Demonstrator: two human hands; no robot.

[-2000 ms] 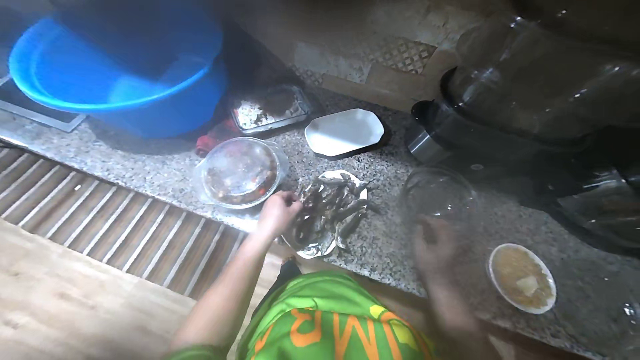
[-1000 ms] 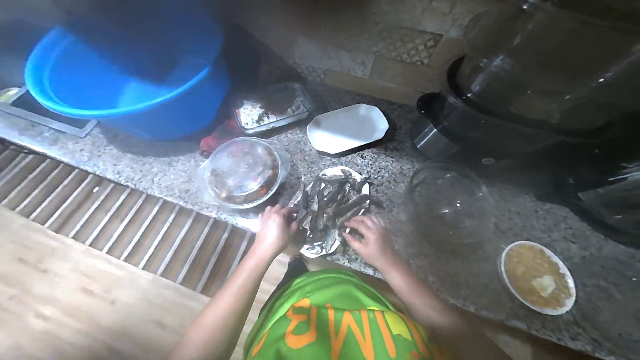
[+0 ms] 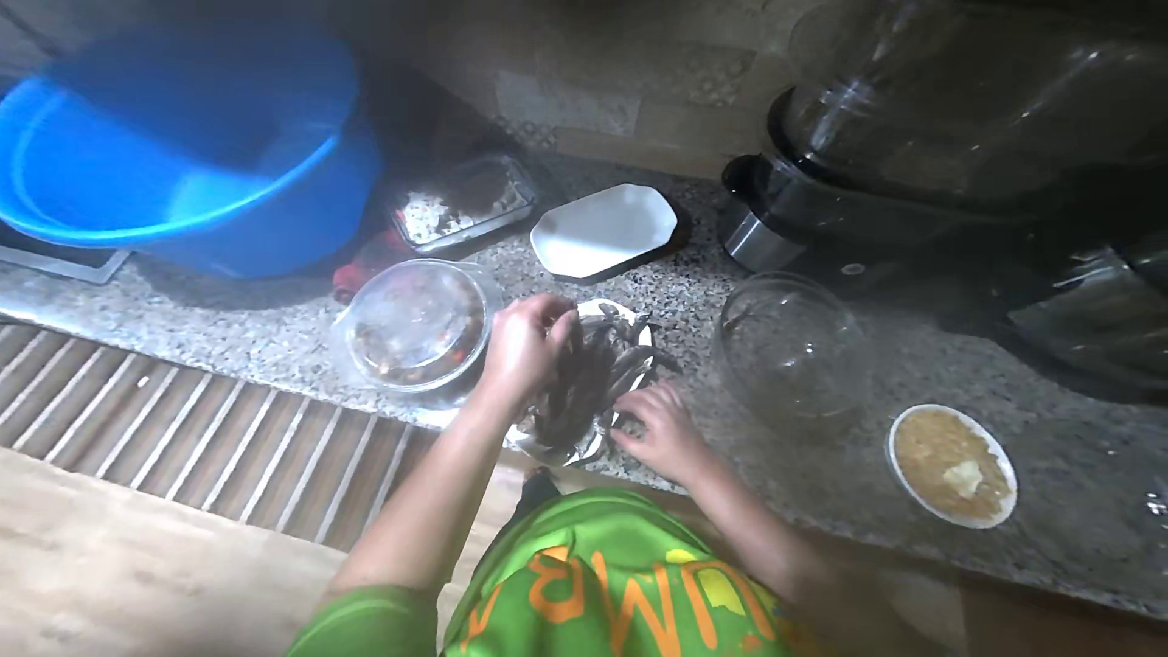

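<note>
A white plate on the granite counter carries a heap of small dark fish. Over the heap's left side is my left hand, thumb and fingers bent close together; whether a fish is between them cannot be told. My right hand is at the plate's right edge with its fingers curled and apart, nothing visible in them. Left of the plate sits a round glass dish with a clear lid, food showing through it. Behind stands a shallow white dish. A clear glass bowl is to the right.
A large blue basin stands at the back left, beside a clear container with white pieces inside. Dark appliances with a metal part fill the back right. A plate of yellowish-brown food lies near the counter's right front edge.
My right hand has moved from near the glass bowl to the right edge of the fish plate. My left hand now reaches higher over the heap than a second ago.
</note>
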